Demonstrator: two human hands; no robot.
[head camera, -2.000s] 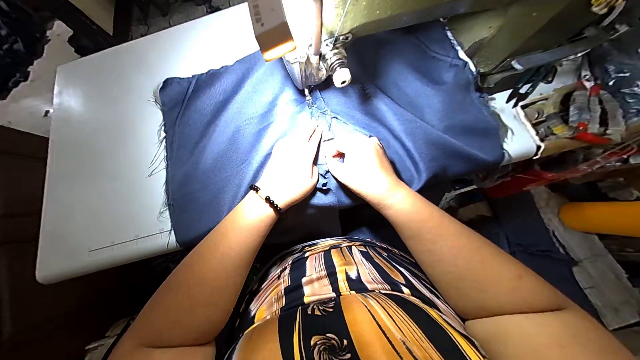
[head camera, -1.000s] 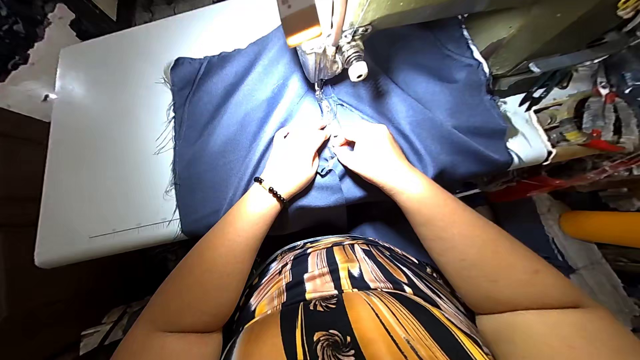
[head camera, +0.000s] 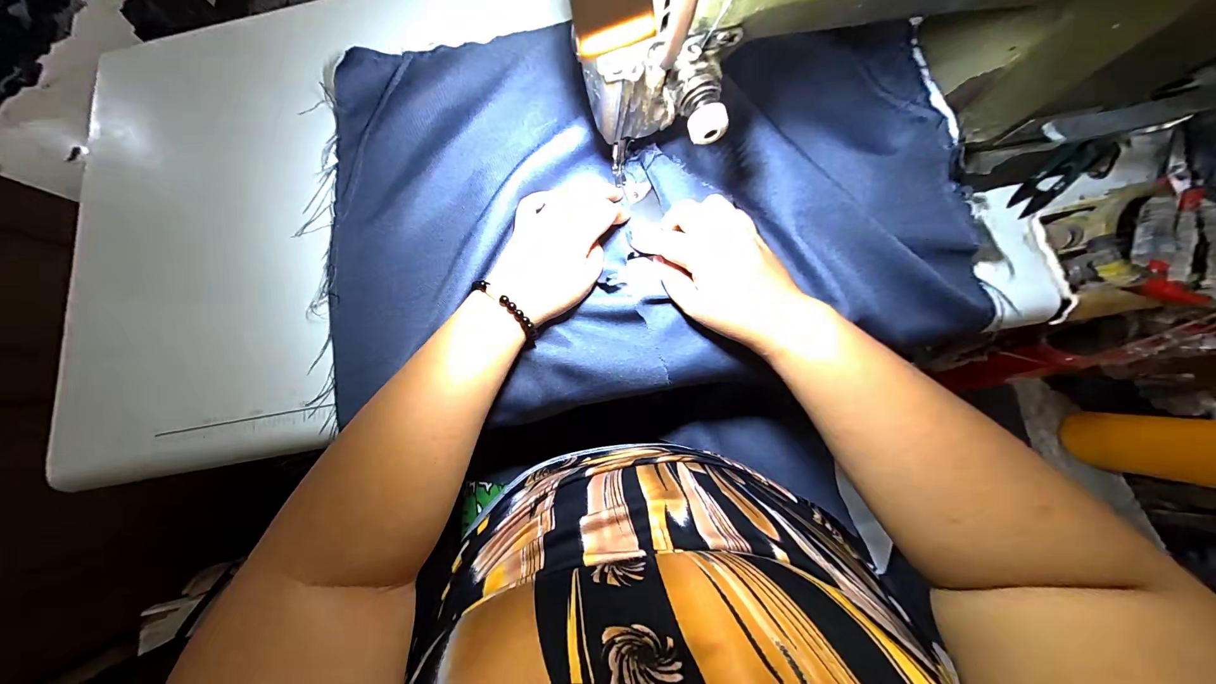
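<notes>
Navy blue fabric (head camera: 437, 190) with frayed edges lies across the sewing machine's bed. Just in front of the sewing machine's needle and presser foot (head camera: 620, 166), my left hand (head camera: 560, 247), with a dark beaded bracelet (head camera: 513, 309) at the wrist, rests on the cloth with curled fingers. My right hand (head camera: 722, 266) is to the right of it, thumb and fingers pinching the cloth beside a small opening or fold. Bright lamp light washes out the fingertips and the piece between them. Loose threads show near the needle.
The white sewing table (head camera: 199, 237) extends to the left, with a ruler line along its front edge. Black thread snips (head camera: 1064, 176) lie at the right, near red-handled tools (head camera: 1173, 280). A yellow cylindrical object (head camera: 1140, 446) is at the lower right. The machine's arm (head camera: 1026, 57) spans the upper right.
My hands are a little farther apart than one second ago, when their fingertips nearly met. The fabric remains under the needle area.
</notes>
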